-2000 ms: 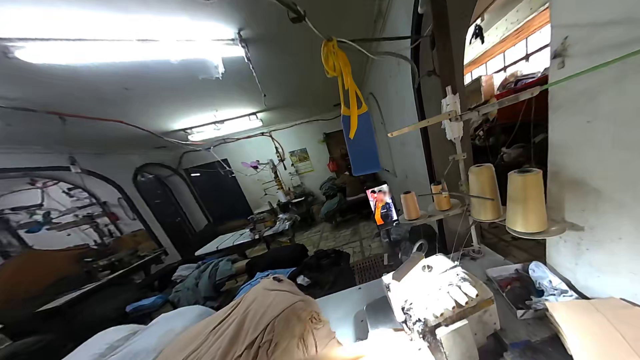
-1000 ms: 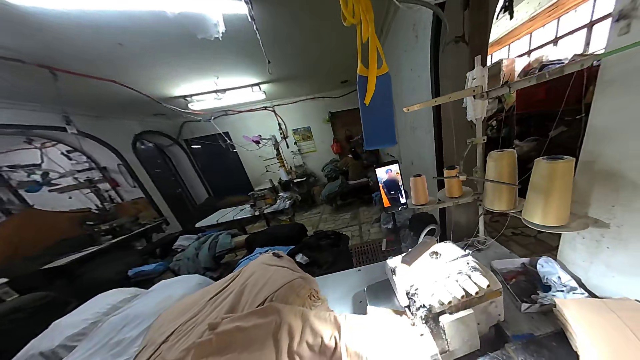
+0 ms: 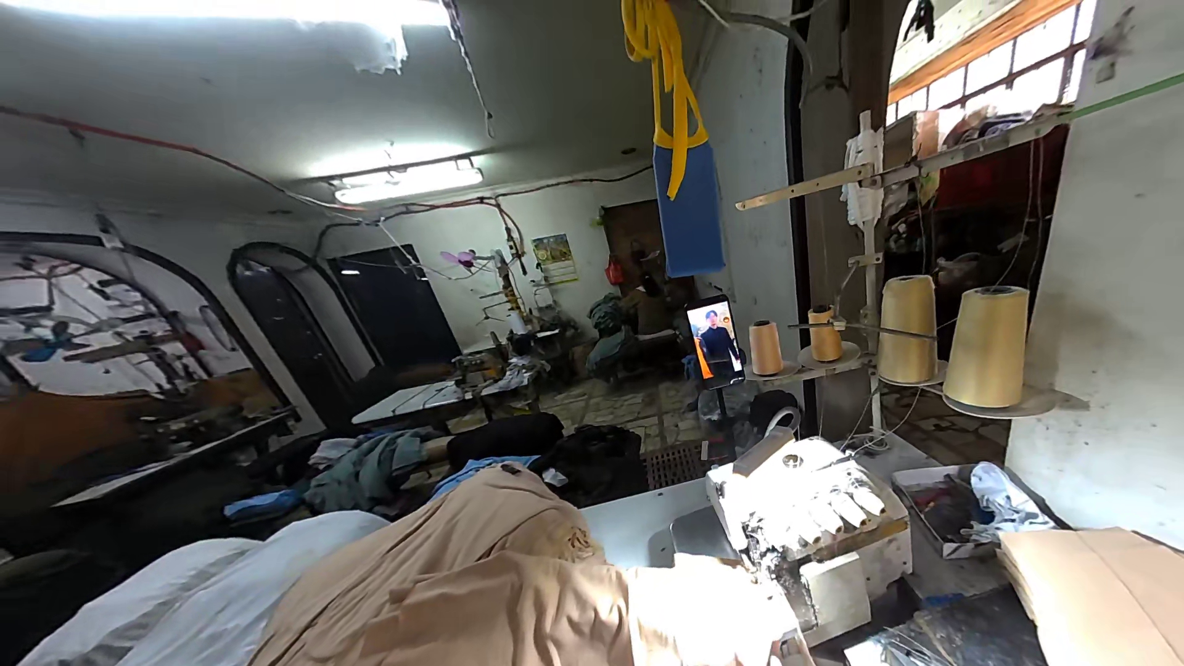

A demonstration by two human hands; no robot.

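Observation:
Tan fabric [image 3: 499,601] lies heaped across the lower middle, its right part brightly sunlit beside the white overlock sewing machine [image 3: 805,504]. A small pinkish patch at the bottom edge, just below the machine, may be part of my right hand; glare and the frame edge hide what it touches. My left hand does not show. White fabric [image 3: 222,573] lies left of the tan cloth. Behind the machine, a thread stand holds large cream cones [image 3: 988,347] and smaller peach cones [image 3: 766,348]. A phone [image 3: 715,342] with a lit screen stands upright near them.
To the right are a tray [image 3: 934,509] with odds and ends and stacked tan pieces [image 3: 1101,583]. A blue strip [image 3: 689,213] with yellow bands hangs overhead. Dark and green garments [image 3: 370,472] lie beyond the fabric. Farther back stands another sewing table [image 3: 407,402].
The tan fabric at lower middle has shifted and spreads farther right, toward the machine, than two seconds ago. The view has shifted somewhat.

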